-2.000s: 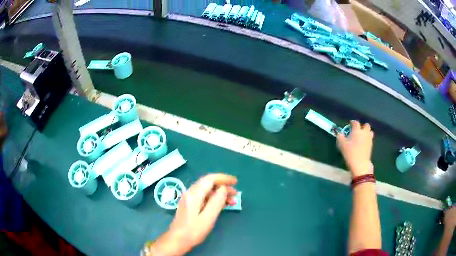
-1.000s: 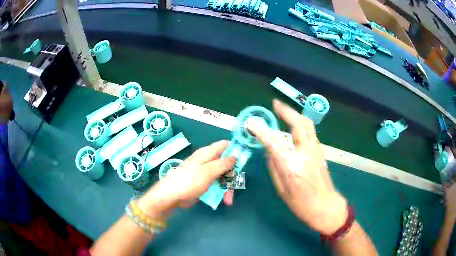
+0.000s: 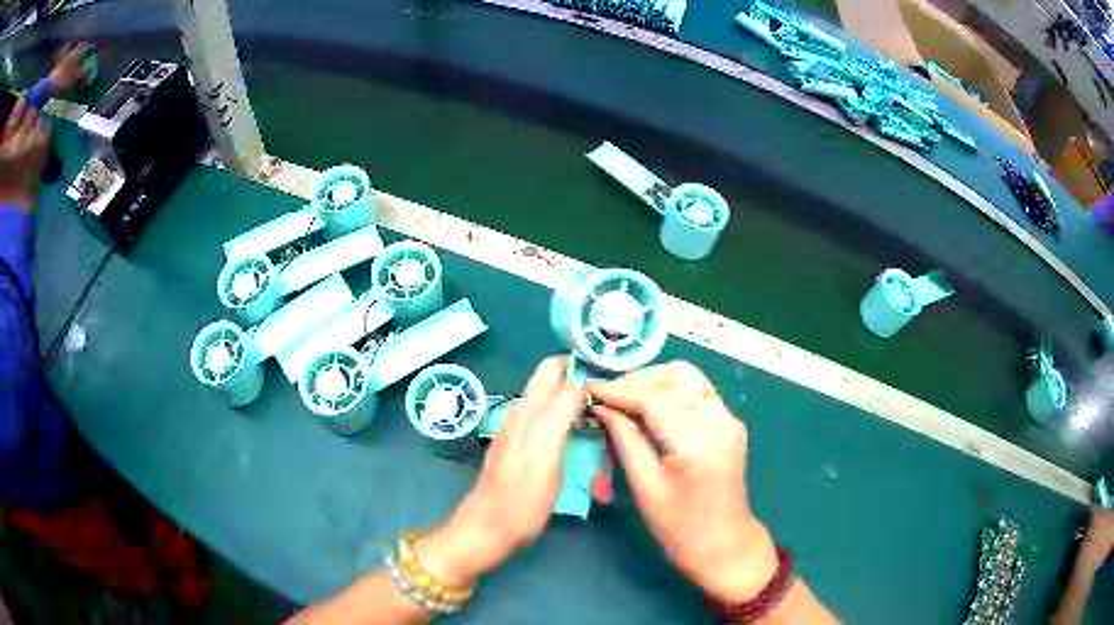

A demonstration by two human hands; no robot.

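A turquoise fan unit (image 3: 618, 320) is held over the bench in front of me, its round spoked head up and its open handle pointing towards me. My left hand (image 3: 519, 458) grips the handle from the left. My right hand (image 3: 687, 470) pinches a tiny dark and metallic piece (image 3: 591, 415) at the neck of the handle; the fingertips partly hide it. Several waiting fan units (image 3: 334, 381) lie in a cluster on the left of the bench. One more fan unit (image 3: 446, 402) lies just beside my left hand, its handle partly hidden.
A pale metal rail (image 3: 782, 361) with an upright post (image 3: 218, 86) borders the dark belt, which carries spaced fan units (image 3: 694, 221). A black machine (image 3: 141, 153) and another person's arm are at left. Small metallic parts (image 3: 998, 574) lie at right. Turquoise parts (image 3: 855, 86) are heaped on the far bench.
My right hand took a fan unit from the belt and brought it to my left hand. Now its fingers have moved from the round head to the neck. The belt's units have shifted left.
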